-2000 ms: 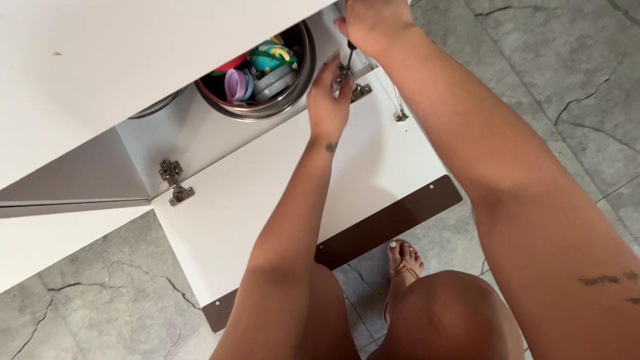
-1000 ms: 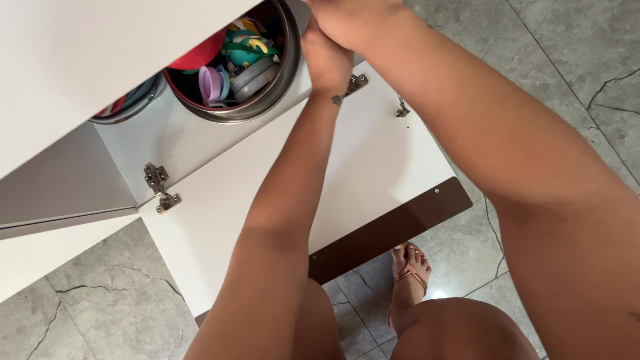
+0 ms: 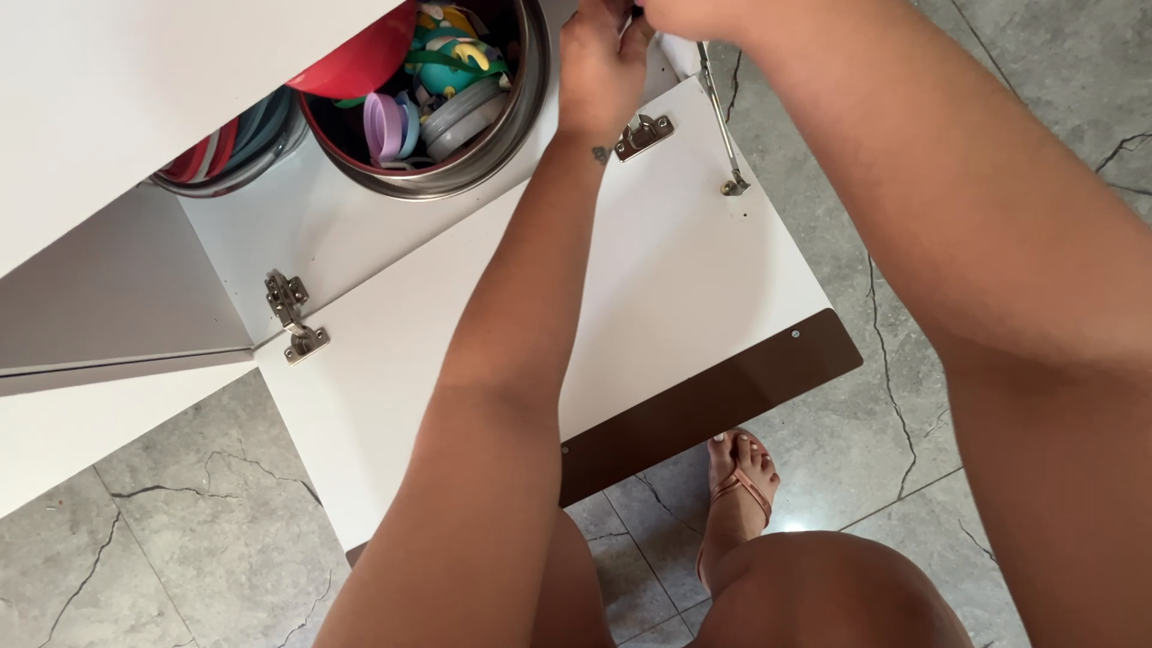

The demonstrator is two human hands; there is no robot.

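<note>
Both of my hands are close together at the top edge, by the right end of a white cabinet whose flap door [image 3: 684, 270] hangs folded down. My left hand [image 3: 603, 72] has bent fingers, their tips cut off by the frame; what they touch is hidden. Only part of my right hand [image 3: 697, 18] shows, just right of the left one, and a small dark bit lies between them. Below the left hand is a metal cabinet hinge [image 3: 644, 137]. A thin metal stay arm [image 3: 722, 117] runs from near the right hand down to the door.
A round metal pot [image 3: 531, 108] inside the cabinet holds colourful plastic items and a red bowl [image 3: 360, 58]. Left of it stands another round container [image 3: 270, 162] with lids. A second hinge [image 3: 295, 315] joins the door at left. My sandalled foot [image 3: 742, 477] is on the tiled floor.
Two seconds ago a slim dark tool showed at my hands, near the right hinge; now the hands are at the top edge and the tool is mostly out of sight.
</note>
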